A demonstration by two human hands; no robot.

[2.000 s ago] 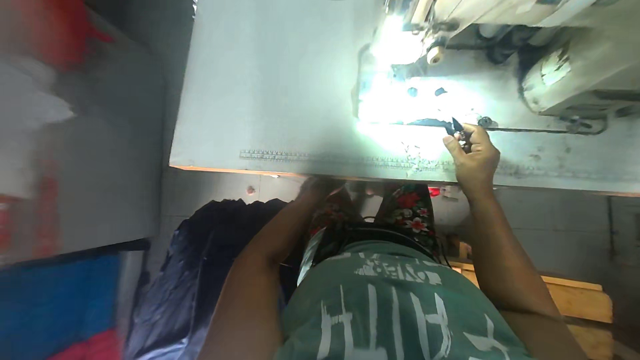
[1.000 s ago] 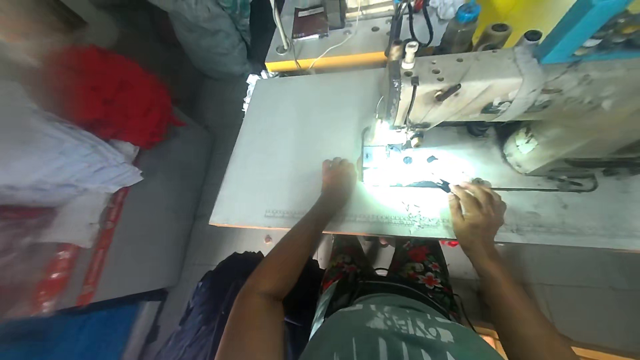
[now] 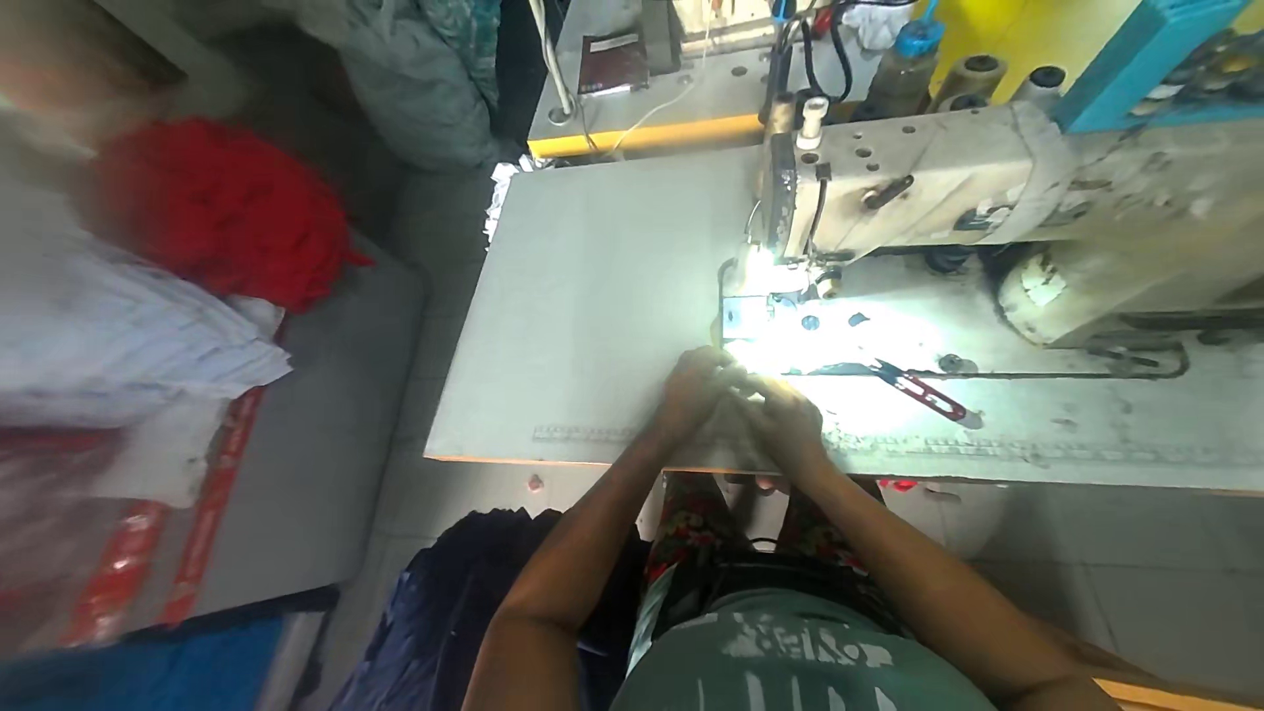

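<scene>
Both my hands meet over the front of the sewing table (image 3: pixel 583 296), just in front of the lit needle area of an industrial sewing machine (image 3: pixel 918 188). The fingertips of my left hand (image 3: pixel 696 390) touch or nearly touch those of my right hand (image 3: pixel 785 420). Glare and the fingers hide whether anything small is between them. To the right of my right hand, thread snips with a red handle (image 3: pixel 923 392) lie on the machine bed, their dark blades pointing left. A ruler scale (image 3: pixel 583 434) is marked along the table's front edge.
Thread cones (image 3: pixel 973 79) and a bottle with a blue cap (image 3: pixel 904 64) stand behind the machine. At the left, a red cloth heap (image 3: pixel 232 212) and white fabric (image 3: pixel 128 316) lie on a grey surface. Dark blue cloth (image 3: pixel 454 612) hangs or lies below the table, left of my legs.
My right hand has let go of the snips and moved left. My left hand, below the table edge two seconds ago, is up on the table beside it. The view has shifted.
</scene>
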